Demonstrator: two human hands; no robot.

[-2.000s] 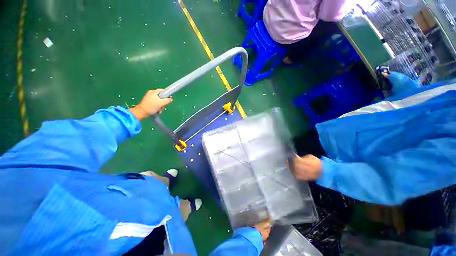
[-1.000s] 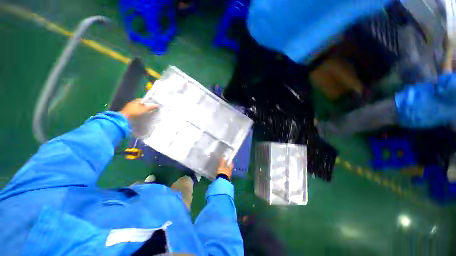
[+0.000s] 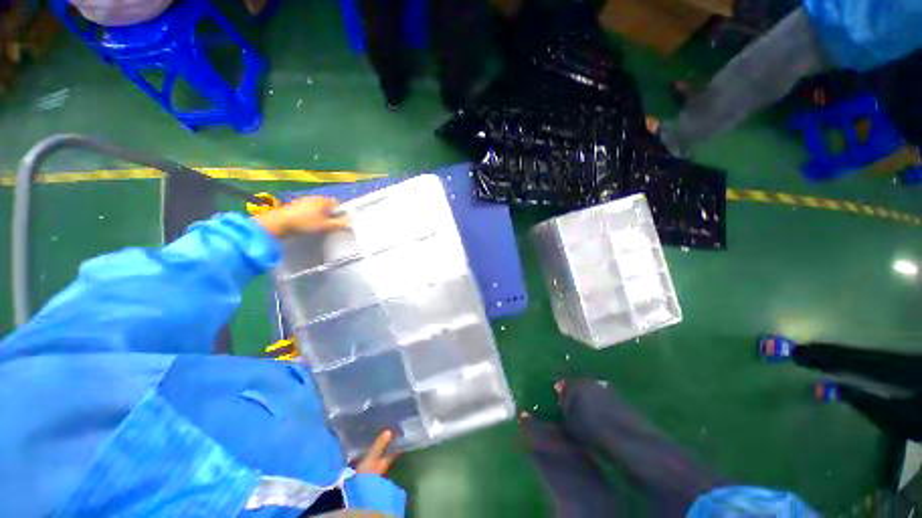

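A stack of pale clear blister trays (image 3: 404, 314) with rectangular pockets is held over the blue deck of the platform trolley (image 3: 495, 253). My left hand (image 3: 308, 217) grips its upper left edge. My right hand (image 3: 377, 453) grips its lower edge, the fingers partly hidden. The trolley's grey handle (image 3: 22, 223) stands at the far left, with yellow hinge brackets beside the deck. A second stack of trays (image 3: 612, 268) stands on the green floor to the right of the trolley.
Glossy black plastic bags (image 3: 566, 142) lie on the floor above the second stack. Blue stools (image 3: 177, 61) stand upper left and upper right. A brown carton (image 3: 662, 20) is at the top. People's legs (image 3: 617, 440) show lower right, right and top. A yellow line (image 3: 293, 176) crosses the floor.
The held stack has turned and now sits more upright in view. The view has shifted, so the trolley handle is farther left. Another person's legs now show at the bottom.
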